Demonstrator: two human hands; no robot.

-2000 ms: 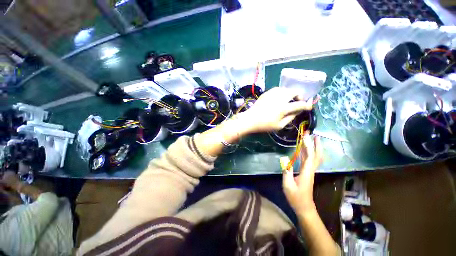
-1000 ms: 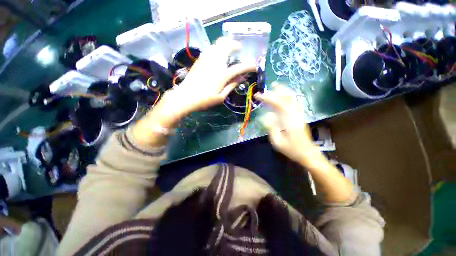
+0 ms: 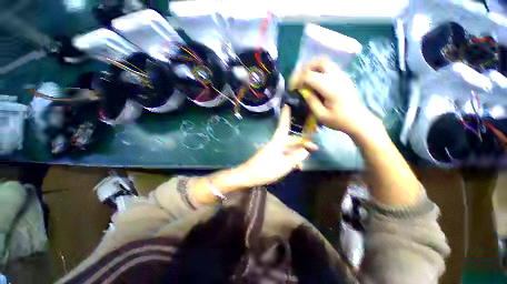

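Observation:
A base housing [image 3: 328,40] with a white arm and black cup stands on the green bench at centre, its cup mostly hidden by my hands. My right hand [image 3: 329,99] is over the cup from the right, fingers bent down at it. My left hand [image 3: 273,161] is at the cup's near left side, one finger pointing up along it. Yellow-orange wires [image 3: 310,126] show between the hands. Blur hides whether either hand grips them.
Several wired housings [image 3: 201,75] stand in a row to the left. Small black heads [image 3: 83,133] lie farther left. Thin clear rings [image 3: 194,133] lie on the bench [image 3: 161,145]. A whitish ring pile [image 3: 378,75] is at right, then more housings [image 3: 445,136]. White-black parts [image 3: 351,222] are below the edge.
My left hand has moved off the top of the cup to its near side. My right hand has risen from the near side to over the cup. The camera view has shifted.

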